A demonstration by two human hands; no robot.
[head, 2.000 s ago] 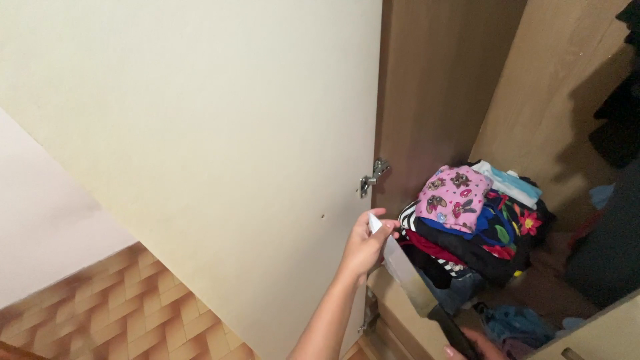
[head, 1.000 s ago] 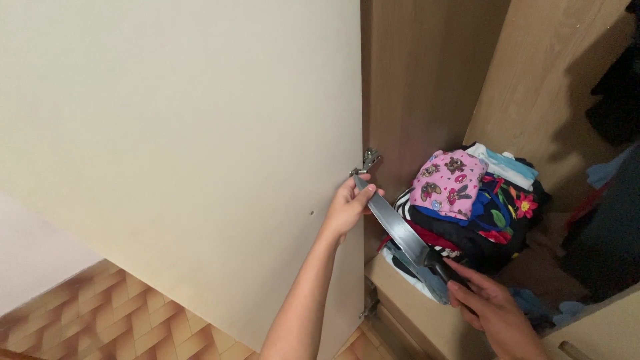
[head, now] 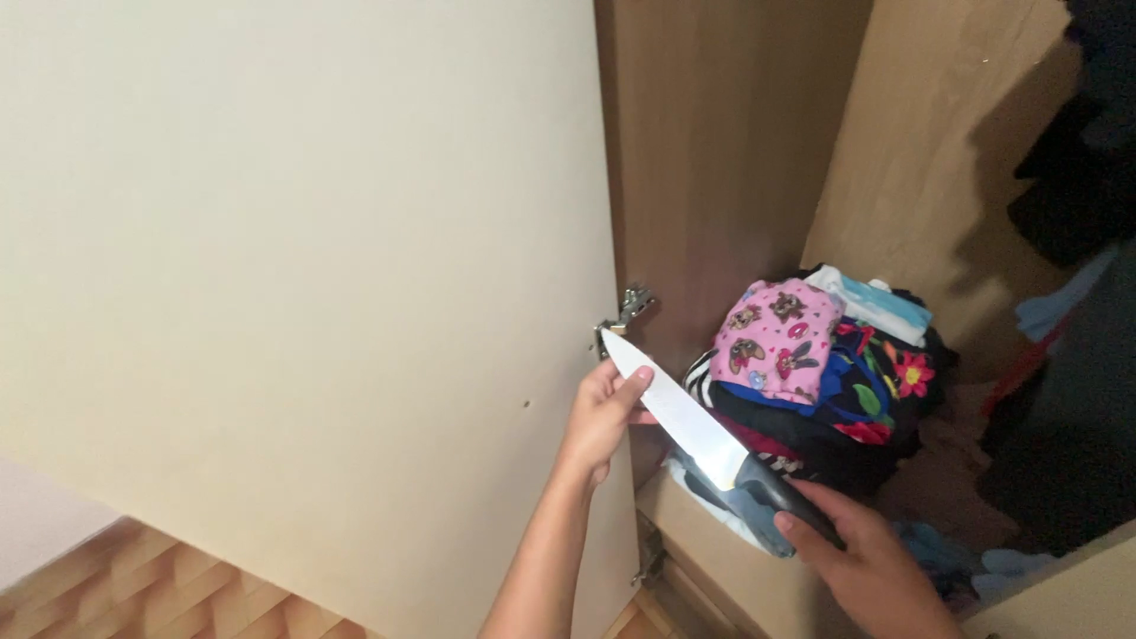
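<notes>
A kitchen knife (head: pixel 679 413) with a broad steel blade and a black handle slants across the lower middle. My right hand (head: pixel 856 546) is closed around its handle. Near the tip, my left hand (head: pixel 612 413) pinches the blade between thumb and fingers. The tip is at the upper metal cabinet hinge (head: pixel 612 330) on the edge of the cream wardrobe door (head: pixel 355 266); whether it touches a screw there I cannot tell.
Inside the wardrobe, right of my hands, lies a pile of folded clothes (head: pixel 790 342), pink and floral on top. Dark garments (head: pixel 1065 373) hang at the far right. A lower hinge (head: pixel 652 550) joins the door and frame. Patterned floor (head: pixel 151 586) shows at lower left.
The knife has swung up from lower right, and its tip is now at the upper hinge. My right hand has come further into view on the handle; my left hand remains near the tip.
</notes>
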